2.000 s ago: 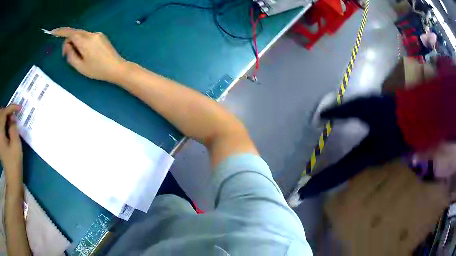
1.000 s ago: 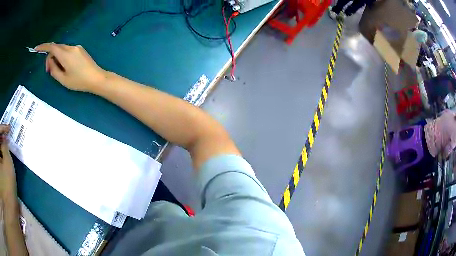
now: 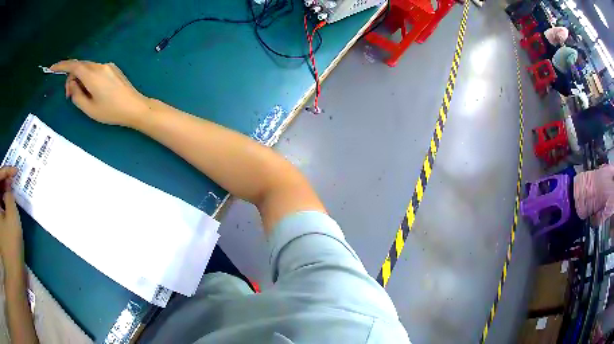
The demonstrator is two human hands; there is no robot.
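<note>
A stack of long white label sheets (image 3: pixel 111 211) lies on the green mat, with rows of barcodes at its far left end and the rest blank. My left hand (image 3: pixel 8 185) is at the left picture edge, partly cut off, its fingertips on the barcode end of the sheets. My right hand (image 3: pixel 97 87) is above the mat beyond the sheets. A small white barcode label (image 3: pixel 47 70) sits at the tip of its extended index finger; the other fingers are curled.
A beige-pink cloth (image 3: pixel 57 312) lies at lower left. A black cable (image 3: pixel 202 20), red and black test leads (image 3: pixel 314 64) and an instrument (image 3: pixel 343 8) are at the bench's right side. Red stools (image 3: pixel 397 30), a purple stool (image 3: pixel 549 201) and yellow-black tape (image 3: pixel 431 151) are beyond the bench.
The view has shifted. The walking person and the open carton seen earlier at right are out of view. Both hands hold nearly the same pose over the bench.
</note>
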